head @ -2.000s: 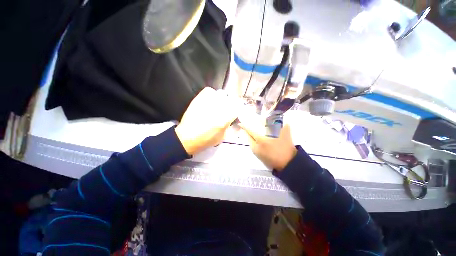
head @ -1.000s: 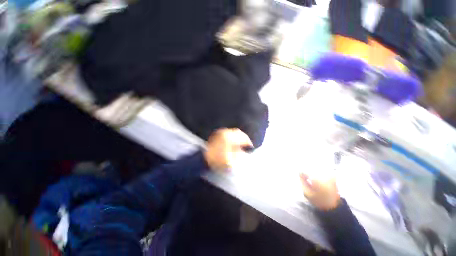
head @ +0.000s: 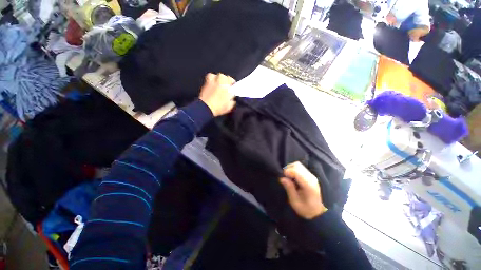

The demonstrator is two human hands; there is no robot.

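Observation:
A black garment piece (head: 263, 142) lies spread over the white table left of the sewing machine and hangs over its front edge. My left hand (head: 218, 95) grips its upper left edge. My right hand (head: 303, 191) pinches the cloth at its lower right part, with thumb and finger together. A black garment heap (head: 200, 47) lies on the table beyond my left hand. The white sewing machine (head: 406, 153) with a blue stripe stands at the right, away from both hands.
Purple fluffy covers (head: 398, 107) sit on the machine head. Fabric scraps (head: 423, 221) lie beside it. Papers (head: 311, 55) and an orange sheet (head: 395, 79) lie at the back. A blue bag (head: 71, 208) is at lower left. Another person's arm (head: 414, 18) shows at the top right.
The view has turned left, away from the needle. My hands have left the machine area and are now both on a black piece. The black heap shows more fully.

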